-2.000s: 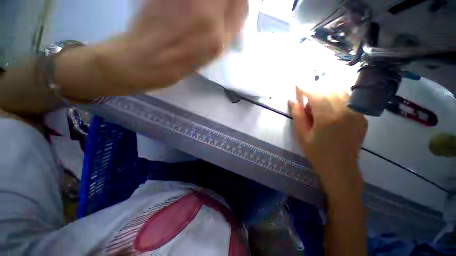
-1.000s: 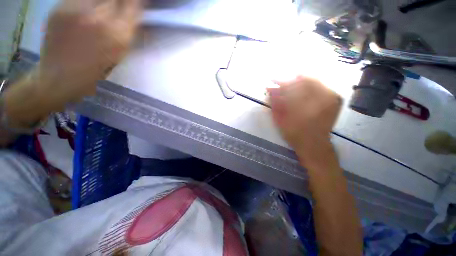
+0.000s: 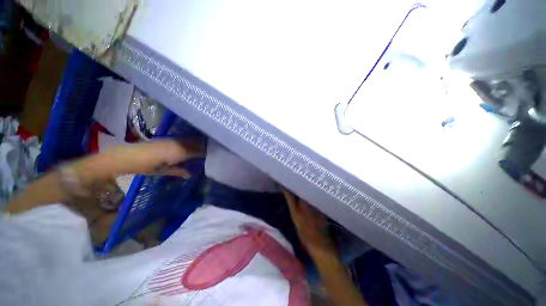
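A pale, light-coloured piece (image 3: pixel 236 167), possibly fabric, shows below the table's front edge, above my lap. My left hand (image 3: pixel 187 152) reaches in from the left under the edge, at the piece's left side; its fingertips are hard to make out. My right hand (image 3: pixel 304 216) is below the edge at the piece's right end, partly hidden by the table. Whether either hand grips the piece is unclear.
The white machine table (image 3: pixel 251 66) has a ruler strip (image 3: pixel 269 152) along its front edge. The machine's needle area (image 3: pixel 509 95) and dark cylinder (image 3: pixel 522 146) are at the right. A blue basket (image 3: pixel 69 113) stands below left.
Both hands have left the tabletop and moved down below its front edge. The view has shifted, so the machine parts sit farther right. The bed plate's seam and notch are now uncovered.
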